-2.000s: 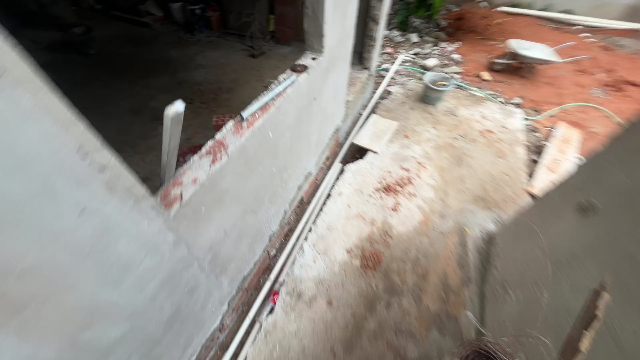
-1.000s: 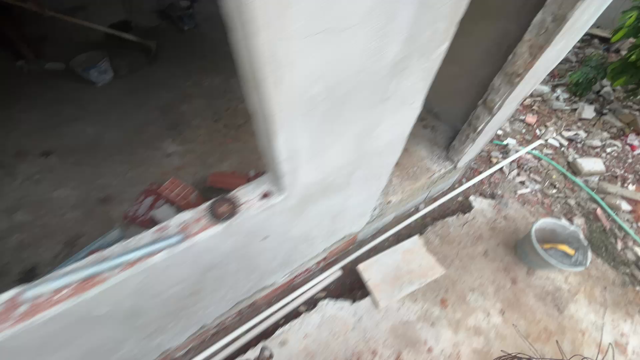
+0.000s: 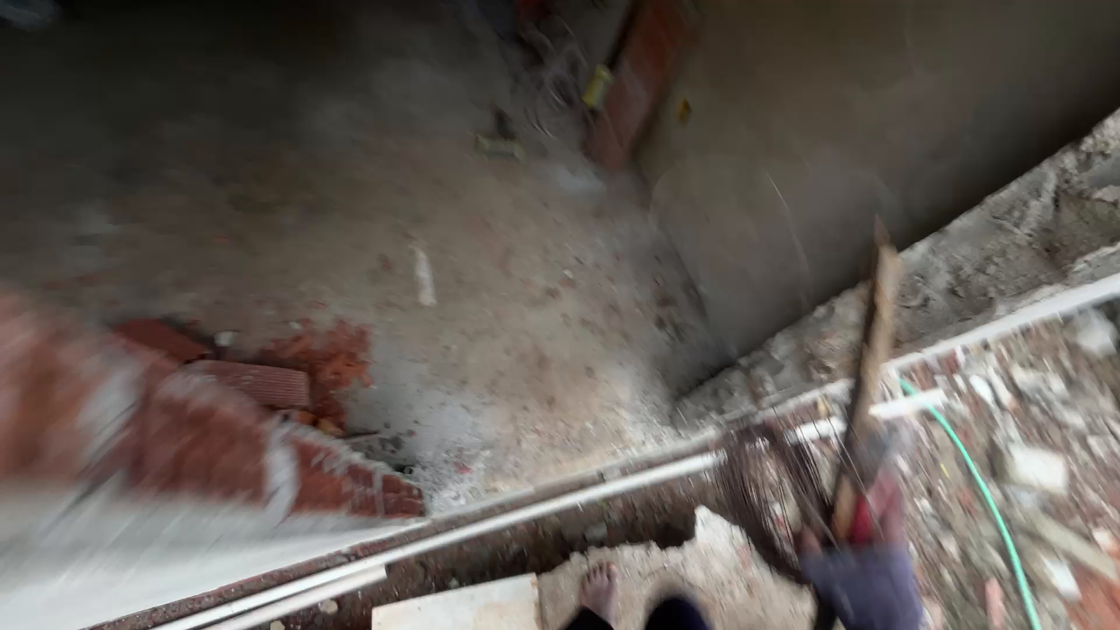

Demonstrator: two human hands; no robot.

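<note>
My right hand (image 3: 878, 507), below a dark sleeve at the lower right, is closed around a rough wooden stick (image 3: 871, 350) that points up and away. A coil of thin dark wire (image 3: 774, 490) hangs beside the stick, at the same hand; motion blur hides how it is held. Something red shows at the hand. My left hand is out of view. A bare foot (image 3: 600, 588) stands on broken concrete beside a pale flat slab (image 3: 464, 605).
White pipes (image 3: 542, 503) run along a trench at the wall's foot. A broken red brick wall (image 3: 210, 446) is at left, with loose bricks (image 3: 249, 382) behind it. At right, a green hose (image 3: 984, 490) crosses rubble (image 3: 1037, 466). A plastered wall (image 3: 787, 175) rises beyond.
The view has swung to the doorway and the floor inside. My right hand with the stick and wire has come into view; the gray bucket seen a second ago is out of view.
</note>
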